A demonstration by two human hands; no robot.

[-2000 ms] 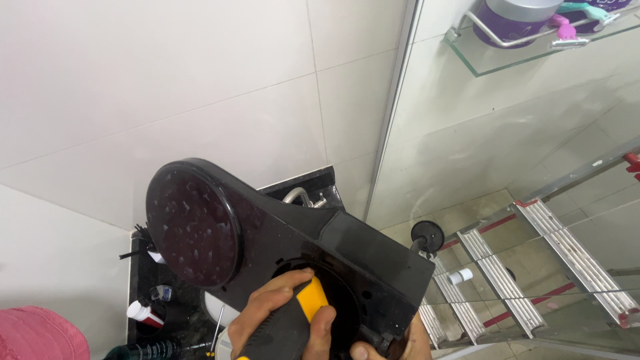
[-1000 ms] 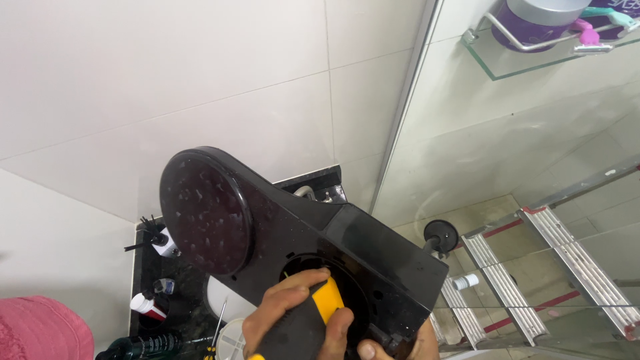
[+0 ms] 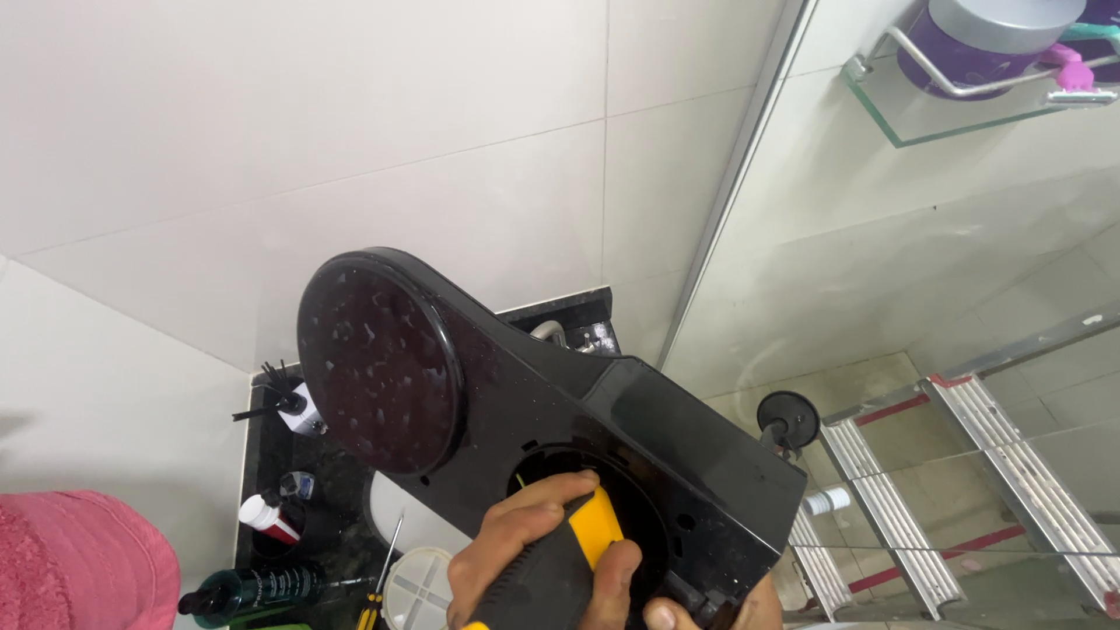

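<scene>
A black plastic housing slants across the middle, with a round dark glossy disc at its upper left end and a circular opening near its lower right end. My left hand grips a black and yellow handheld tool, thumb and fingers around its body. The tool's yellow end is over the opening; its working tip is hidden. My right hand holds the lower right edge of the housing, thumb in front and other fingers mostly hidden behind. A short thin yellowish strand shows beside the left fingers.
Behind the housing, a dark stone countertop carries a reed diffuser, a green bottle, a screwdriver and a faucet. A pink towel hangs lower left. At right are a glass shelf and an aluminium ladder.
</scene>
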